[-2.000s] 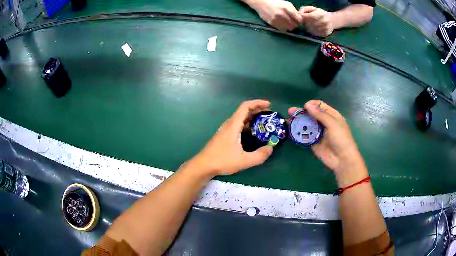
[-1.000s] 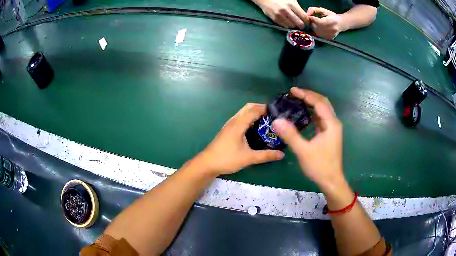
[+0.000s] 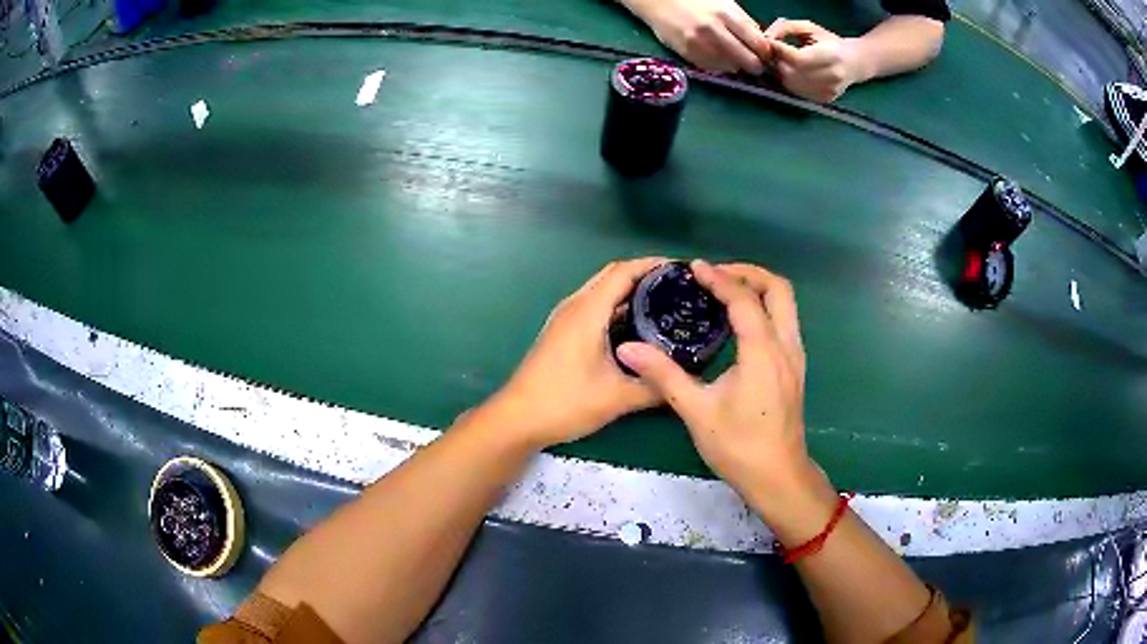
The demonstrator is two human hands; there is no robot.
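Note:
A black cylindrical speaker body point(image 3: 623, 330) is held upright over the green belt, its open end covered by a black-rimmed end cap point(image 3: 681, 315) with a dark face. My left hand point(image 3: 572, 359) grips the body from the left side. My right hand point(image 3: 742, 390) holds the cap on top, thumb at the near rim and fingers at the far right rim. The circuit board is hidden under the cap. Whether the cap is fully seated cannot be told.
Other black units stand on the belt, one with pink-red lights point(image 3: 643, 120), one at far left point(image 3: 66, 180), two at right point(image 3: 994, 216). Another person's hands point(image 3: 767, 50) are beyond the belt. A tan ring dish point(image 3: 235, 518) and clear bottle point(image 3: 48, 455) lie near left.
My right hand has turned the cap over and brought it onto the body, covering the circuit board. The units and white scraps on the belt have moved left.

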